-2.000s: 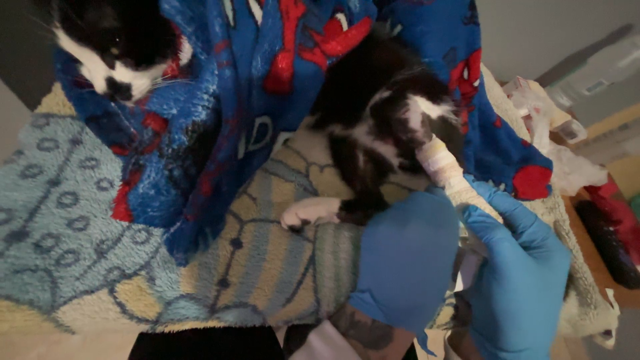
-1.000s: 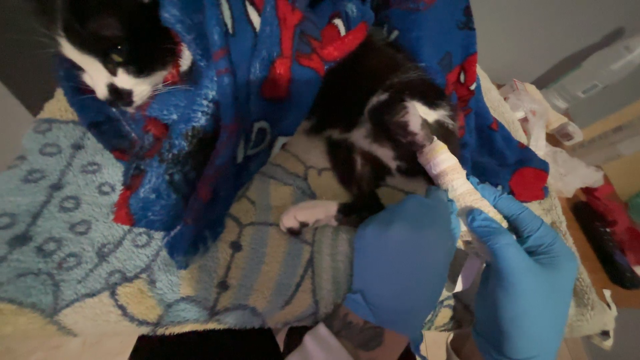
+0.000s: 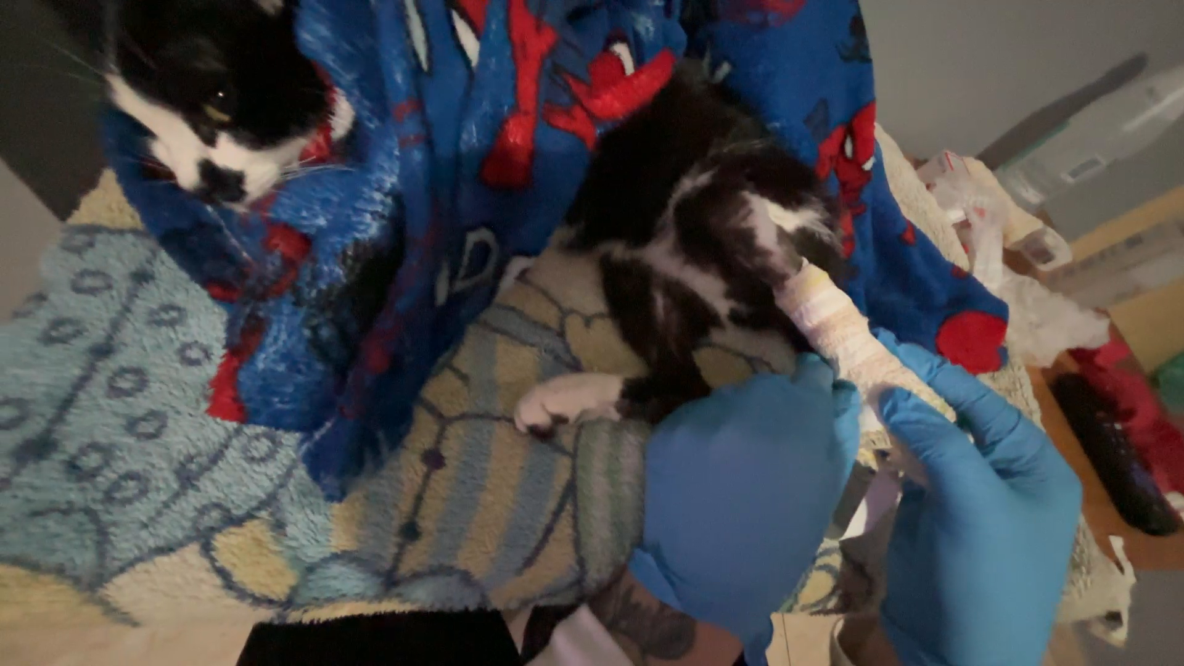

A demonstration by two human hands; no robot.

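A black and white cat (image 3: 684, 213) lies on a patterned plush towel, its front part wrapped in a blue and red fleece blanket (image 3: 462, 185). One hind leg wears a pale wrapped bandage (image 3: 846, 333); the other hind paw rests on the towel. My right hand (image 3: 980, 490), in a blue glove, holds the bandage's lower end between thumb and fingers. My left hand (image 3: 749, 481), gloved too, is beside the bandage with its back to the camera; its fingertips are near the wrapping, and whether they grip anything is hidden.
The plush towel (image 3: 129, 370) covers the surface under the cat. At the right, a crumpled clear plastic bag (image 3: 1036, 305), a dark elongated object (image 3: 1110, 453) and red material (image 3: 1133, 398) lie on a wooden surface. A clear container (image 3: 1101, 139) stands behind.
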